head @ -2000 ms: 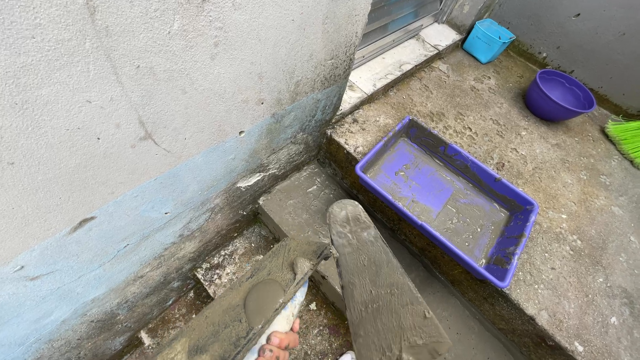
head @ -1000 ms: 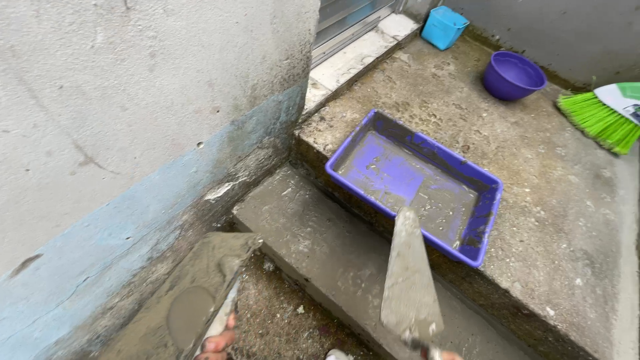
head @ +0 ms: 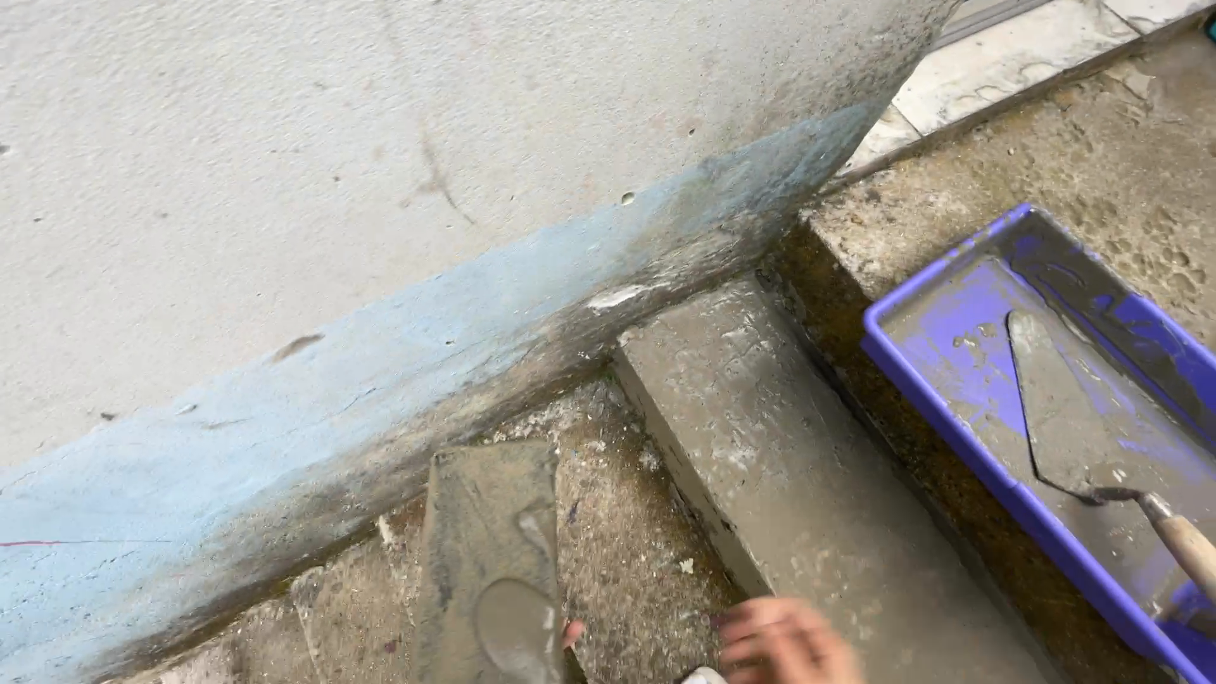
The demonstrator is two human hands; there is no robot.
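Observation:
My left hand (head: 573, 635) is mostly hidden behind a rectangular mortar-coated float (head: 494, 541), a dab of wet mortar on its face; fingertips show at its right edge. My right hand (head: 787, 641), blurred, is over the lower edge of the step coated with wet cement (head: 760, 408) and appears to hold nothing. To the right, a pointed trowel (head: 1054, 408) lies in the purple plastic tray (head: 940, 413), its blade in thin grey mortar and its wooden handle pointing to the lower right.
A white and blue painted wall (head: 427, 237) runs along the left. The tray rests on the rough upper concrete landing (head: 1092, 142), beside white marble-look tiles (head: 1007, 71). Rough unplastered concrete (head: 627, 513) lies below the coated step.
The trowel, in my right hand a second ago, now lies in the tray, and that hand is off it. The float has turned more upright. The view has shifted left and closer.

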